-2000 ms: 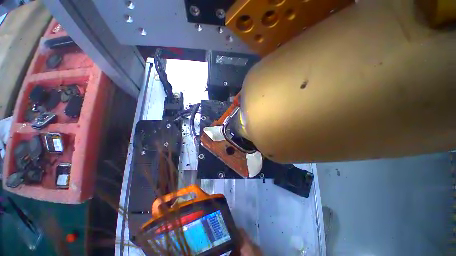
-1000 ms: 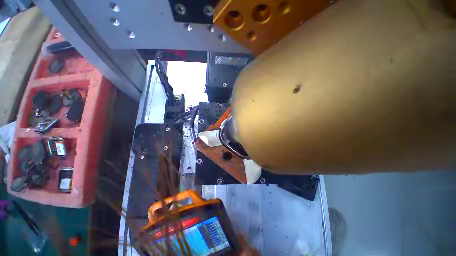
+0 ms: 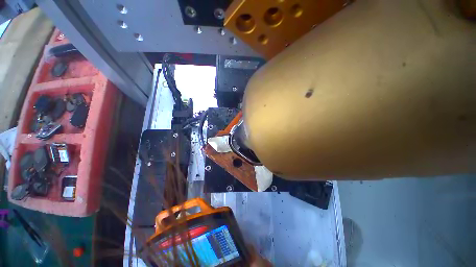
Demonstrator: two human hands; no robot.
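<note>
The teach pendant (image 3: 195,242) is at the bottom, tilted, its blue-white screen lit and its orange handle up; its keypad is below the picture edge. Part of my right hand (image 3: 258,256) shows at the pendant's right side, blurred and cut off by the edge, holding it. My left hand is not in view. The black workpiece (image 3: 241,143) sits in the brown-orange jig (image 3: 229,162), between two pale tabs. The large gold cylinder (image 3: 355,99) hides part of the workpiece and jig. The nozzle tip cannot be seen.
A pink-red foam tray (image 3: 90,156) with dark and silver parts is at left, beside dark tweezers (image 3: 28,228) and a red-orange cap (image 3: 78,252) on green mat. The grey Z-axis plate (image 3: 156,23) and gold bracket (image 3: 284,23) are above. A loose black block (image 3: 312,195) lies right. Hair strands blur the lower left.
Since the earliest frame, the gold cylinder's end appears further left and covers more of the workpiece; the whole view has shifted slightly. The pendant stays held at the bottom.
</note>
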